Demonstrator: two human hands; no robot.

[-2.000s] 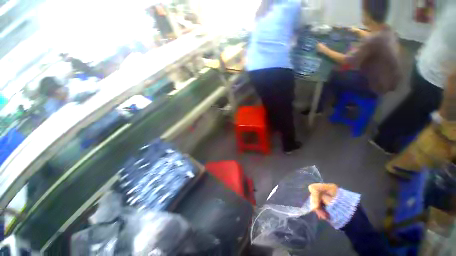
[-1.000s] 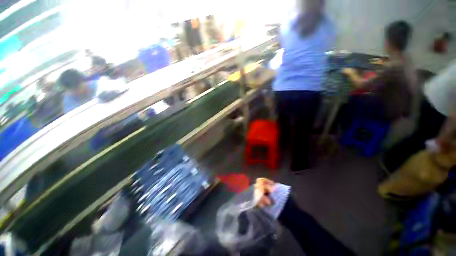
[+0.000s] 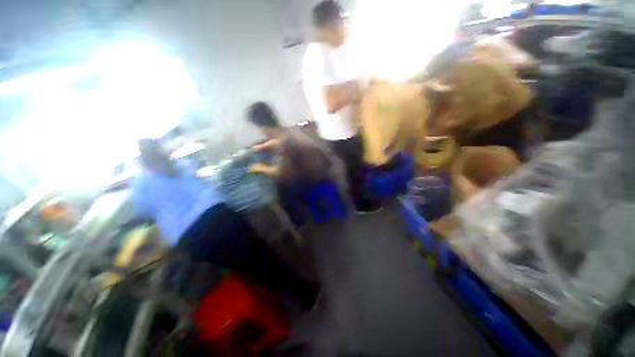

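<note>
Neither of my hands shows in the head view, and the picture is strongly blurred. Nearest in front of me are a red stool (image 3: 240, 315) at the lower left, the grey floor (image 3: 379, 286), and a large load under crinkled clear film (image 3: 529, 230) at the right. A long blue edge (image 3: 463, 279) runs along the floor beside the film-covered load. The clear bag is not in view.
A person in light blue (image 3: 174, 202) bends at the left near a table with parts (image 3: 244, 181). A seated person (image 3: 303, 157) is on a blue stool (image 3: 325, 202). A person in white (image 3: 327, 104) stands by brown sacks (image 3: 393, 118). An open carton (image 3: 484, 167) stands behind.
The view has swung to the right. My hand with the clear bag and the heap of parts have left the picture. The standing person in white and the film-covered load now show.
</note>
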